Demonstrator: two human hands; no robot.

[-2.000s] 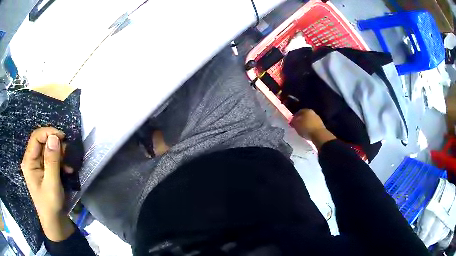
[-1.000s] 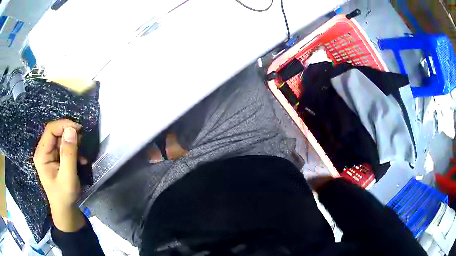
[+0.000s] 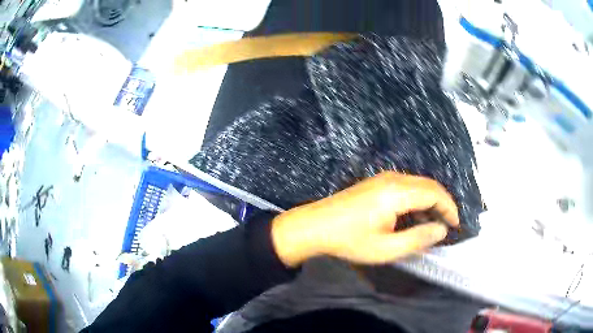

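Speckled black fabric (image 3: 390, 97) lies over a plain black fabric panel (image 3: 250, 97) on the white table. A tan card strip (image 3: 260, 49) lies across the black panel at the back. My left hand (image 3: 374, 218) is over the front of the speckled fabric, near the table's front edge, its fingers curled and its thumb and forefinger close together. The blur hides whether it pinches the cloth. Grey cloth (image 3: 312, 293) lies on my lap below the hand. My right hand is out of the picture.
A white sewing machine with a blue stripe (image 3: 507, 71) stands at the right. A blue basket (image 3: 140, 214) with off-white scraps is at the lower left, beyond my forearm. A brown box (image 3: 29, 299) is on the littered floor. A red object (image 3: 513, 322) shows at the bottom right.
The view has swung left to the speckled fabric and the machine. The red basket with garments is mostly or wholly out of view. My right arm has left the picture.
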